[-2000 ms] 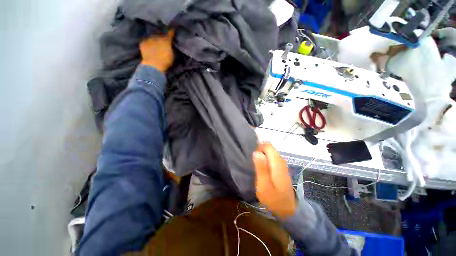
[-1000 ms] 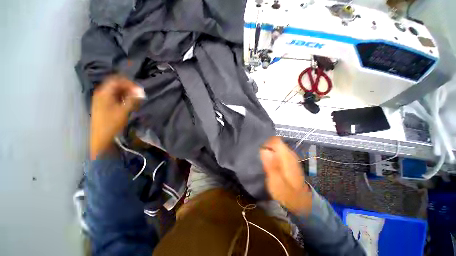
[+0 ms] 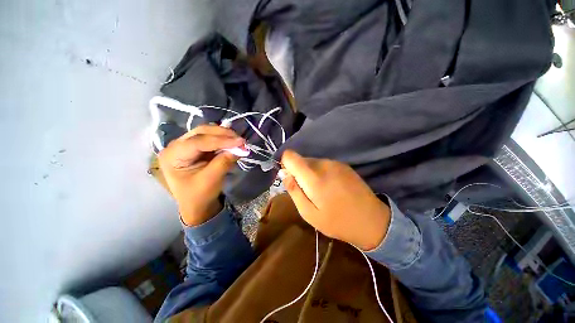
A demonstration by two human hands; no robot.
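My left hand (image 3: 203, 165) pinches a white elastic or cord (image 3: 237, 151) between thumb and fingers. My right hand (image 3: 334, 195) is close beside it, its thumb and finger closed on the edge of the grey garment (image 3: 403, 120); a small pale or metallic bit shows at its fingertips, too small to name. Thin white strands run between the two hands. More white cord lies in loops behind the left hand, over a dark cloth piece (image 3: 217, 79). The grey garment spreads from the right hand to the upper right.
A pale surface (image 3: 75, 126) fills the left. The table's ruler edge (image 3: 536, 180) is at the right, with a thin dark tool (image 3: 558, 130) on the bed. Thin white cords hang below it. A white round-rimmed object (image 3: 101, 309) is at the lower left. An earphone cable (image 3: 315, 271) hangs down the brown top.
The view has turned left and closer to the lap; the scissors and phone have left view. My hands, earlier wide apart, are now together, with the white cord between them.
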